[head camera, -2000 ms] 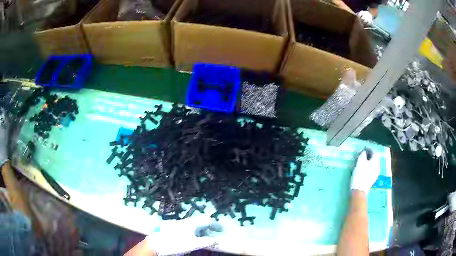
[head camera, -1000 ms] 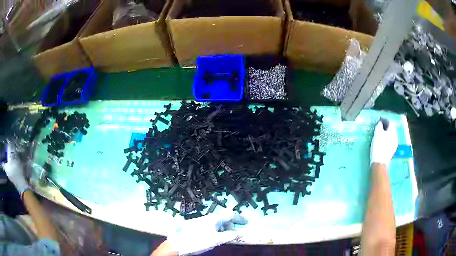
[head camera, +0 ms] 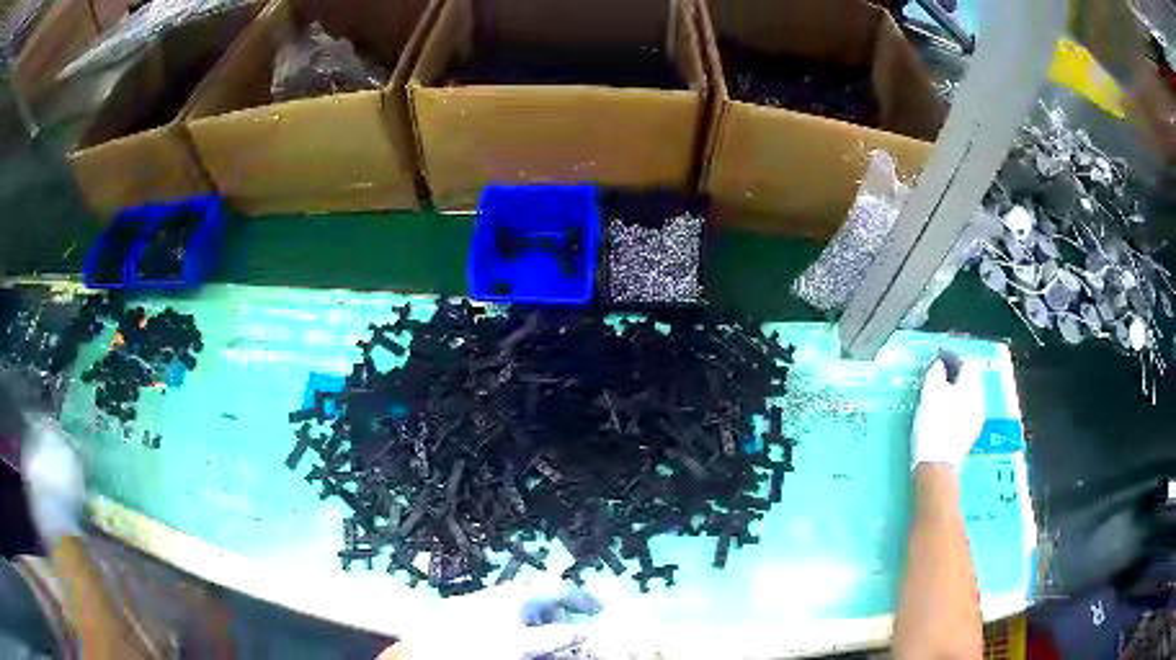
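A large pile of black plastic pieces (head camera: 555, 438) lies on the pale turquoise board (head camera: 851, 516). My left hand (head camera: 516, 624), in a white glove with greyish fingertips, is at the board's near edge below the pile; its glove blends into the bright board and I cannot tell whether it holds anything. My right hand (head camera: 948, 410), in a white glove, rests near the board's right end with its fingers together; I cannot tell whether something small is under the fingertips. Tiny metal specks (head camera: 832, 397) lie between the pile and my right hand.
Behind the board stand a blue bin (head camera: 535, 245), a heap of small metal parts (head camera: 654, 258), cardboard boxes (head camera: 555, 142) and a slanting grey post (head camera: 954, 181). Grey round-headed parts (head camera: 1064, 290) lie right. Another person's gloved hand (head camera: 54, 480) is far left, near smaller black parts (head camera: 142, 355).
The view has shifted slightly. The neighbour's gloved hand now reaches the board's left edge, and the long dark tool no longer shows there. My hands keep about the same places.
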